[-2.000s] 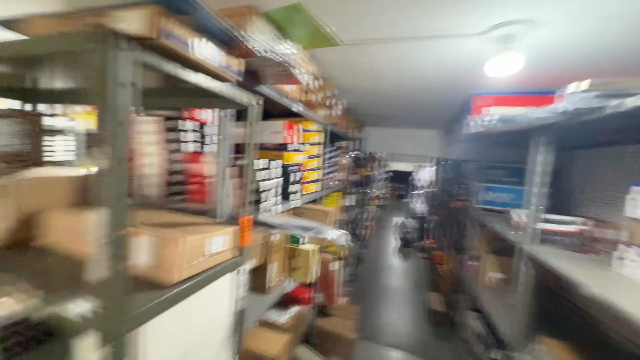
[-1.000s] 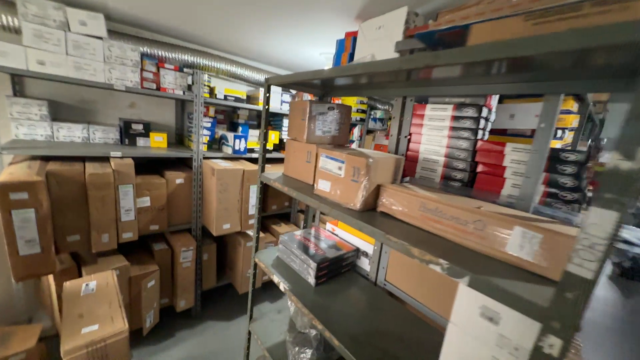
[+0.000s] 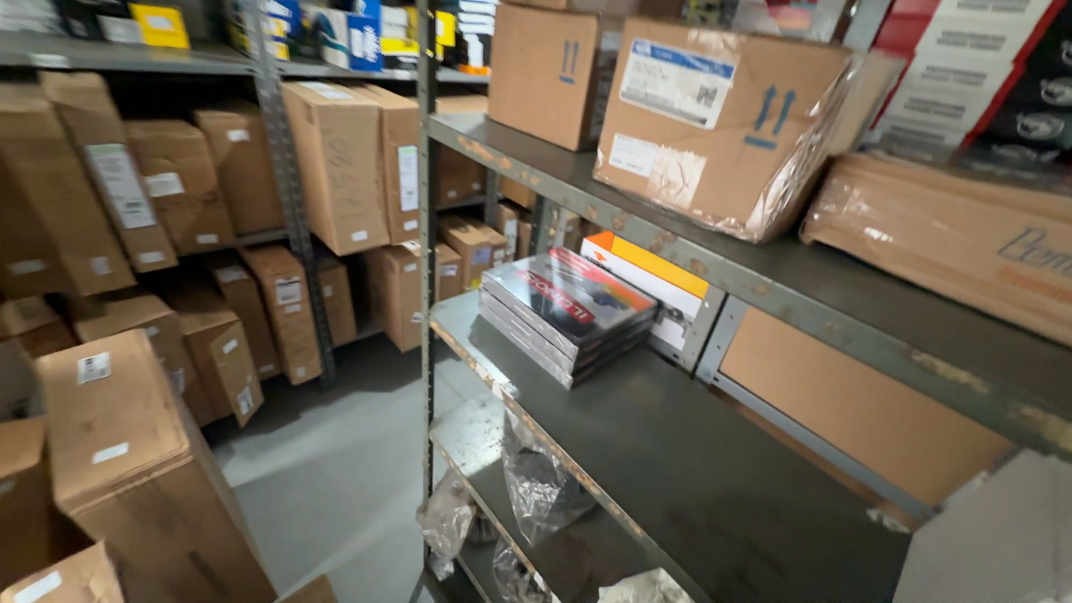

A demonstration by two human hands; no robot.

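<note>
Neither my left hand nor my right hand is in view. A stack of flat, plastic-wrapped boxes lies on the middle shelf of a grey metal shelving unit. On the shelf above stand a cardboard box with blue arrows, partly wrapped in clear film, and a smaller cardboard box to its left. A long film-wrapped carton lies to their right. Clear plastic bags hang or lie around the lower shelves; what they hold is hard to tell.
At the left, tall cardboard cartons fill another metal rack. A large carton stands tilted at the lower left. Grey floor shows between it and the near shelving. A pale box or panel is at the lower right corner.
The view has swung from a long aisle to this shelving, then closer and further down. No object has plainly been moved.
</note>
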